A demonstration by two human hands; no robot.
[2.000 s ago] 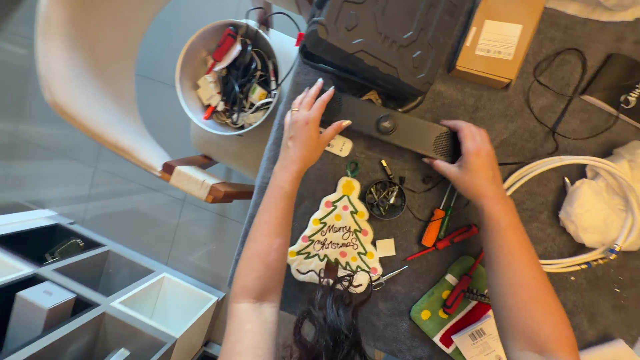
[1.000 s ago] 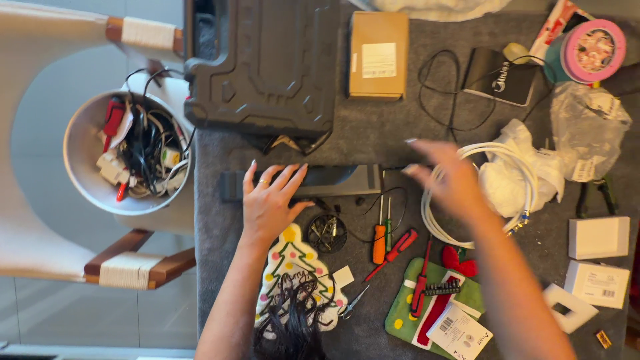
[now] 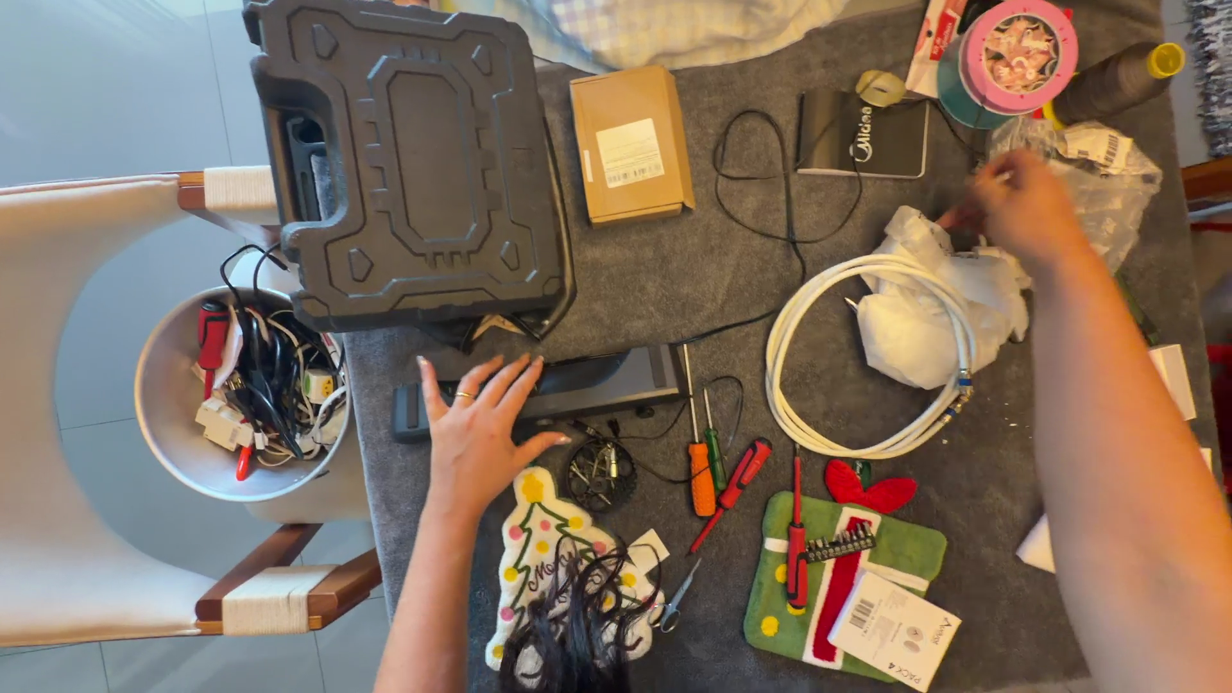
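Note:
My left hand (image 3: 481,438) lies with spread fingers on a long black device (image 3: 616,380), which rests on the grey cloth beneath the black plastic tool case (image 3: 433,173). Over the white plastic bag (image 3: 914,337), my right hand (image 3: 1022,207) is blurred, its fingers bent near the clear plastic bag (image 3: 1107,192); whether it holds anything is unclear. Between the hands are an orange-handled screwdriver (image 3: 702,481), a green-handled one (image 3: 714,457), a red one (image 3: 741,476) and a coiled white hose (image 3: 780,356). A small round black dish (image 3: 602,474) with metal bits sits by my left thumb.
Small scissors (image 3: 677,602) lie beside a Christmas-tree mat (image 3: 525,549). A green mat (image 3: 770,597) bears a red screwdriver and a bit strip. A cardboard box (image 3: 630,144), a black booklet (image 3: 813,135) and a pink-lidded tin (image 3: 972,72) stand farther back. A bucket of cables (image 3: 159,433) is at left.
My right hand was on the black device two seconds ago; it has left it and moved right, past the white hose. My left hand stays at the device. The view has turned and shifted.

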